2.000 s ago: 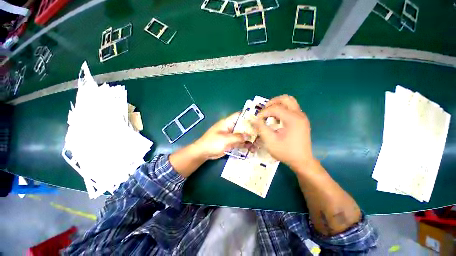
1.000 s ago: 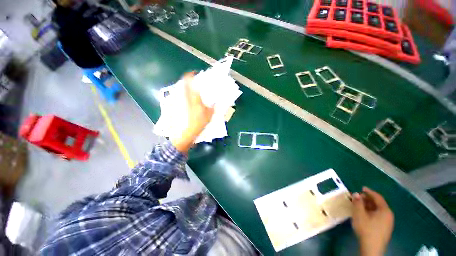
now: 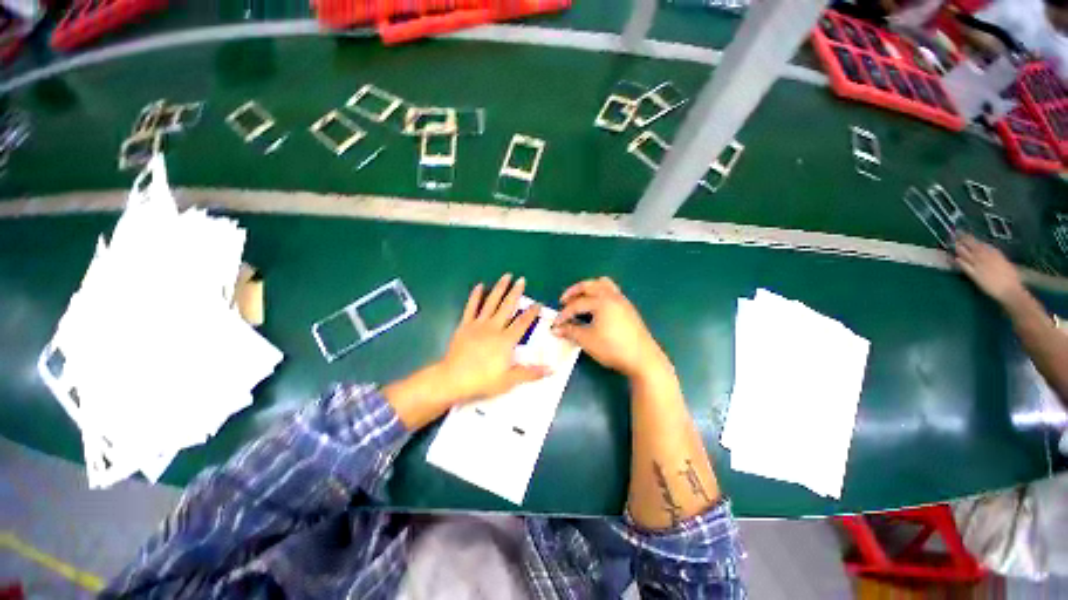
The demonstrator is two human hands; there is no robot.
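Note:
A white adhesive sheet lies on the near green surface in front of me, with small dark slots and a green-showing window near its far end. My left hand rests palm down on the sheet, fingers spread. My right hand is at the sheet's far right edge, thumb and forefinger pinched at its corner; whether a piece is lifted there I cannot tell. A silver-grey device frame lies on the green surface to the left of my left hand.
An untidy white waste sheet pile is at the left, a neat sheet stack at the right. Beyond the pale rail lie several frames. A grey upright rises from it. Another person's hand reaches in at right.
The view has swung back to the right and level. My left hand has moved from the waste pile onto the sheet. My right hand stays at the sheet's far end.

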